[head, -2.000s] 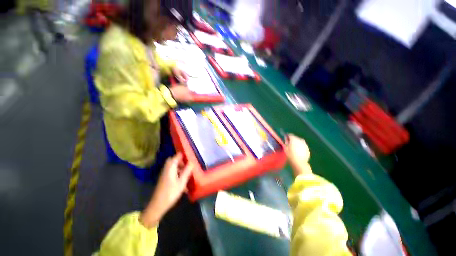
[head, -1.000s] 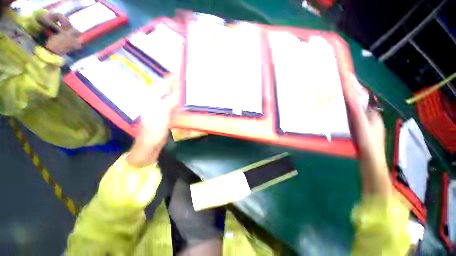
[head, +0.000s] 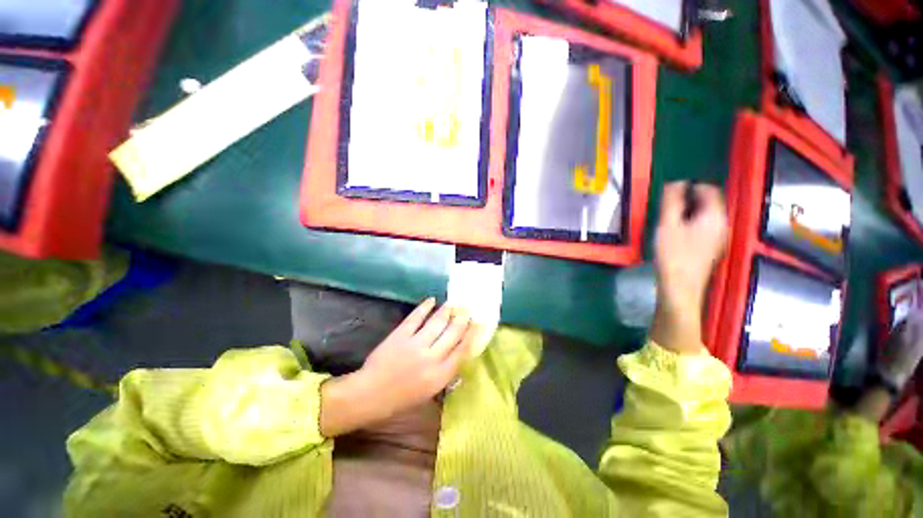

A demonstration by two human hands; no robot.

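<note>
The red foam tray (head: 400, 218) lies on the green bench before me, with two display modules side by side: the left module (head: 415, 111) and the right module (head: 567, 142), each with a black border and orange flex cable. My left hand (head: 420, 349) holds the pale release liner strip (head: 481, 288) at the bench edge; the strip's dark patch touches or meets the tray's lower edge. My right hand (head: 691, 238) is right of the tray, curled round a small dark thing, seemingly the tweezers, partly hidden and blurred.
A spare liner sheet (head: 223, 116) lies at the left, near a white scrap (head: 190, 86). Another red tray (head: 81, 172) is at the far left. A tray with two modules (head: 744, 233) stands right of my right hand. Other people's yellow sleeves (head: 840, 455) show at both sides.
The tray, earlier in both hands over another tray, now rests on the bench. My left hand has moved to the liner strip, my right hand has left the tray. The view has turned.
</note>
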